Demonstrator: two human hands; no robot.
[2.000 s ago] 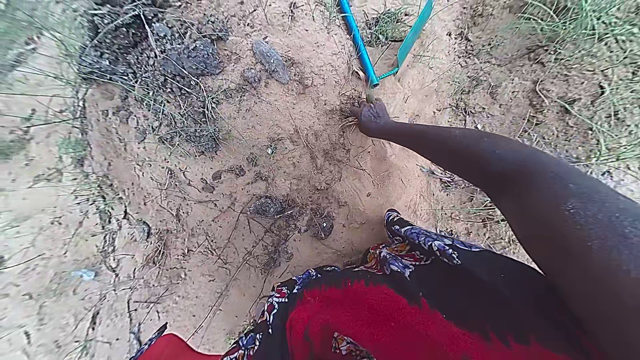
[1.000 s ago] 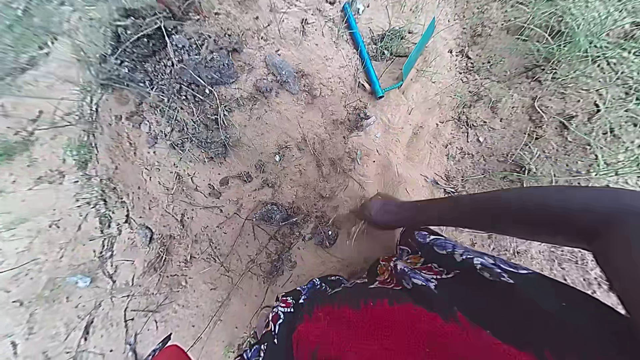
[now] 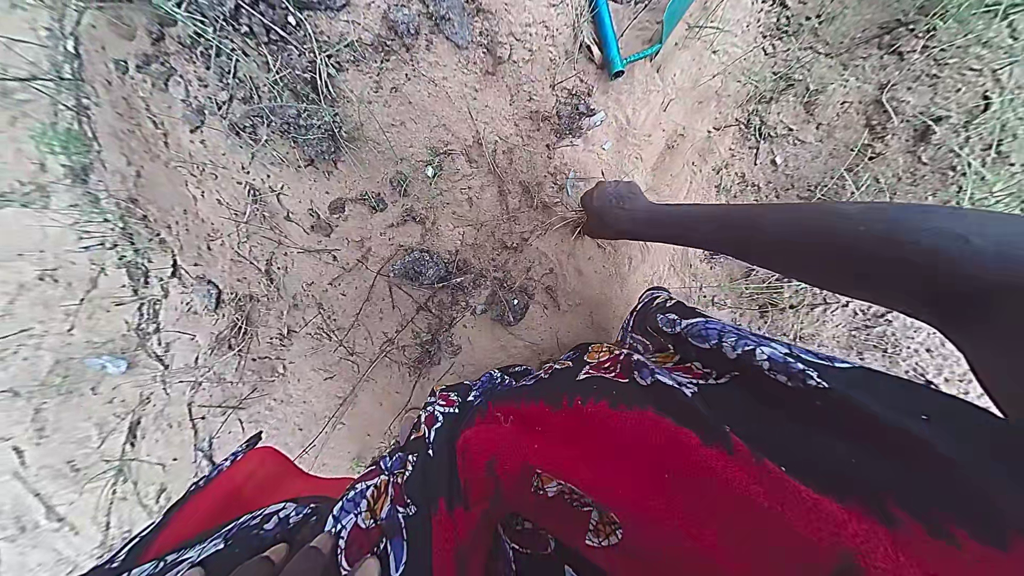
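My right hand point(image 3: 614, 210) is closed in a fist low over the sandy soil, with a small bunch of dry grass point(image 3: 570, 222) sticking out of it on the left. Above it, at the top edge, lies a teal metal tool point(image 3: 608, 40) with a tube and a flat blade, partly out of view. Of my left hand point(image 3: 300, 560) only some fingers show at the bottom edge, against the patterned cloth point(image 3: 376, 504) of my garment; what it may hold is hidden.
Dark clods point(image 3: 422, 266) and dry twigs are scattered over the sand. A heap of dark matter with grass point(image 3: 296, 120) is at the upper left. Green grass point(image 3: 960, 104) grows at the upper right. A pale scrap point(image 3: 106, 365) lies at the far left.
My right hand has moved away from beside the teal tool, toward my garment, then partly back up. Fingers of my left hand have come into view at the bottom.
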